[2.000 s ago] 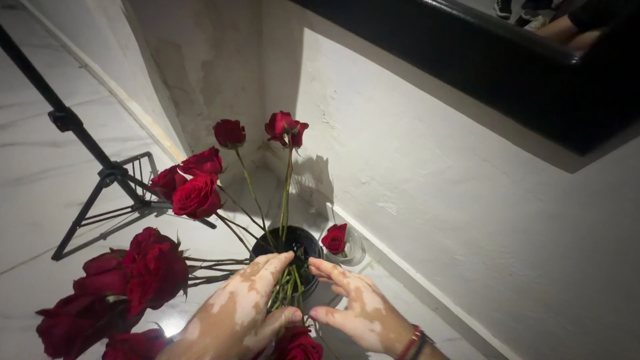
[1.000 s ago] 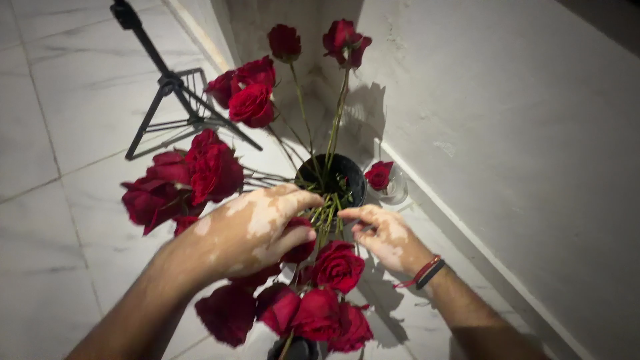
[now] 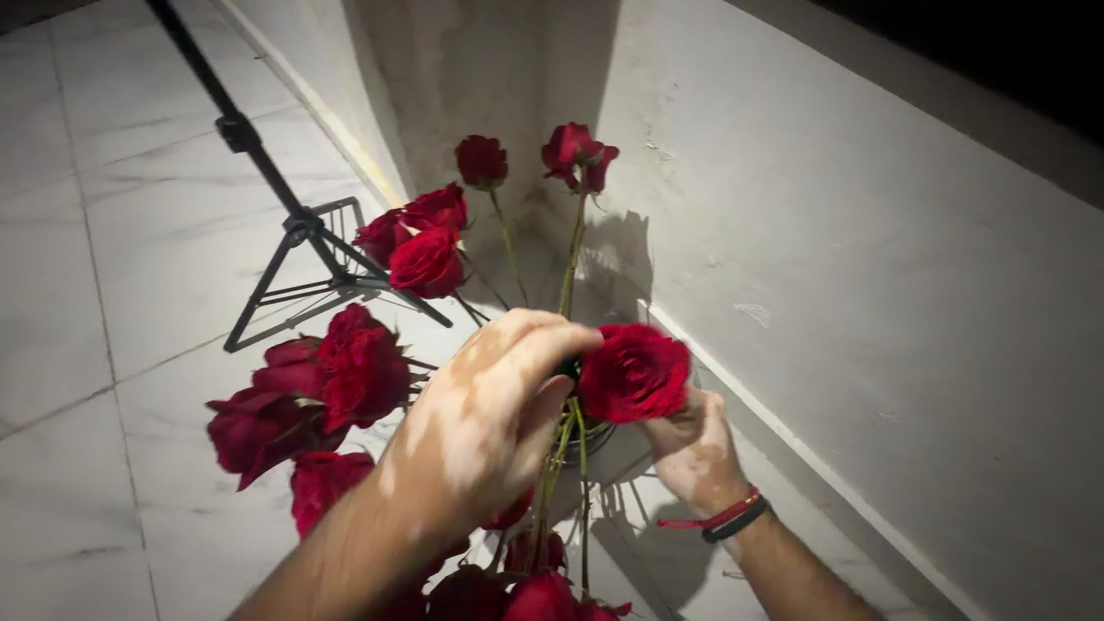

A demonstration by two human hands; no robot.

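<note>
One open red rose (image 3: 636, 373) is between my hands, its bloom facing up. My right hand (image 3: 697, 440), with red and black bands at the wrist, is closed at the bloom's underside; its fingertips are partly hidden. The curled fingers of my left hand (image 3: 496, 397) reach the bloom's left edge, and whether they grip anything is unclear. Below them, a dark round pot (image 3: 595, 444) is mostly covered by the hands and rose. Green stems (image 3: 561, 457) fan out of it. Red roses lean left (image 3: 362, 366), stand toward the corner (image 3: 481, 162) and hang toward me (image 3: 539, 597).
A black tripod stand (image 3: 304, 226) has its legs spread on the marble-look tiled floor (image 3: 155, 285) at the left. A pale wall (image 3: 828, 285) with a baseboard (image 3: 811, 466) runs along the right. A dark edge crosses the upper right corner.
A single rose that stood by the wall, right of the pot, no longer shows there; a rose is now up between my hands. My right hand has moved from the stems to that bloom.
</note>
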